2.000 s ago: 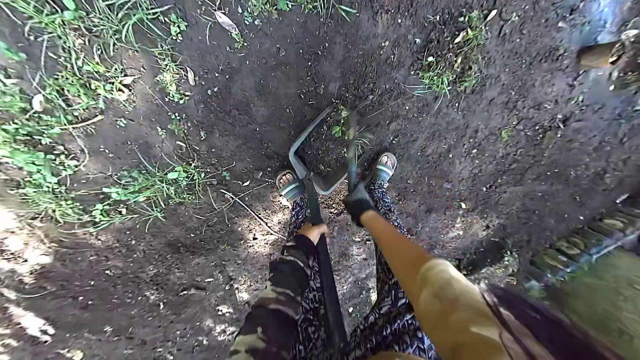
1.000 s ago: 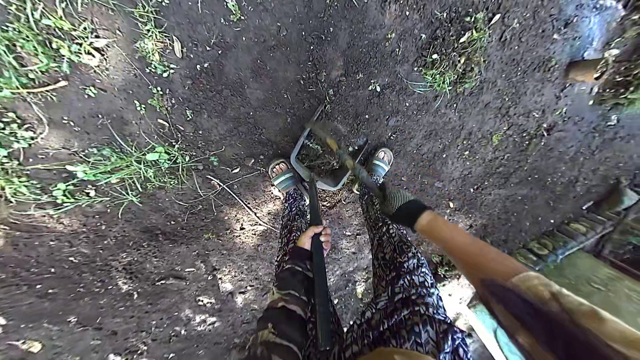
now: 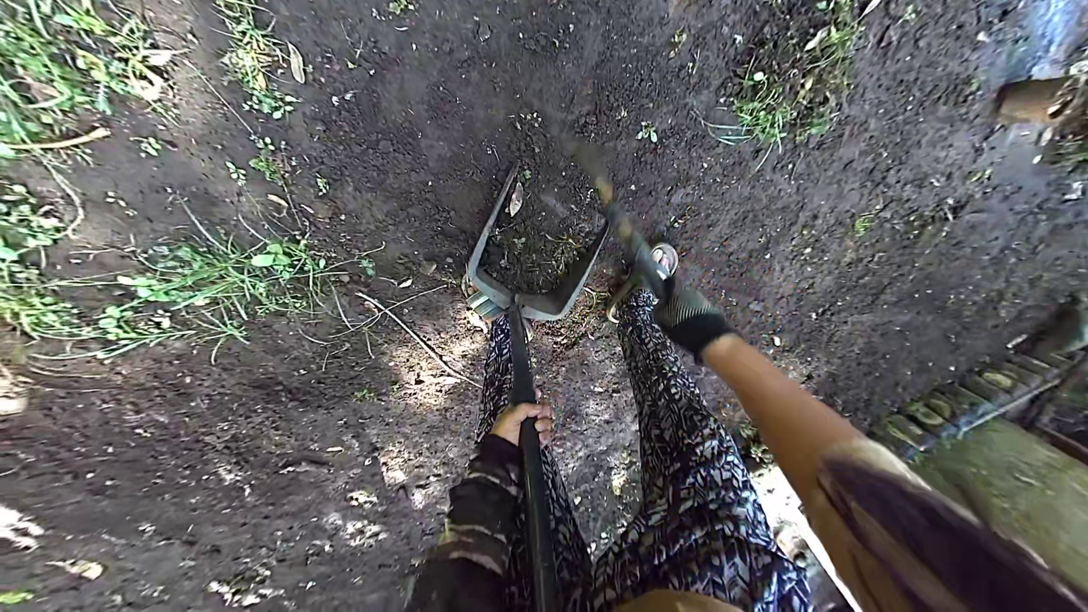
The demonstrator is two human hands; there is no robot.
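Note:
My left hand [image 3: 524, 422], bare, grips the dark handle [image 3: 537, 510] of a long-handled dustpan. Its grey pan [image 3: 552, 304] lies on the soil at my feet, holding dark dirt and plant bits [image 3: 537, 255]. In a dark glove, my right hand [image 3: 690, 316] is closed on a tool handle [image 3: 633, 234] that slants up and left past the pan's right edge. The tool's far end is blurred, so its kind cannot be told. A pale dry leaf [image 3: 516, 199] lies at the mouth of the pan.
Bare dark soil [image 3: 408, 102] surrounds my sandalled feet. Grass and weeds [image 3: 229, 289] grow at the left, with another tuft [image 3: 769, 106] at upper right. A thin twig [image 3: 416, 337] lies left of my leg. A stone-like edging [image 3: 977, 395] borders a greenish slab [image 3: 1003, 484] at lower right.
The tool in my right hand has swung off the pan, its far end now beyond the pan's right edge. My left hand keeps hold of the dustpan handle.

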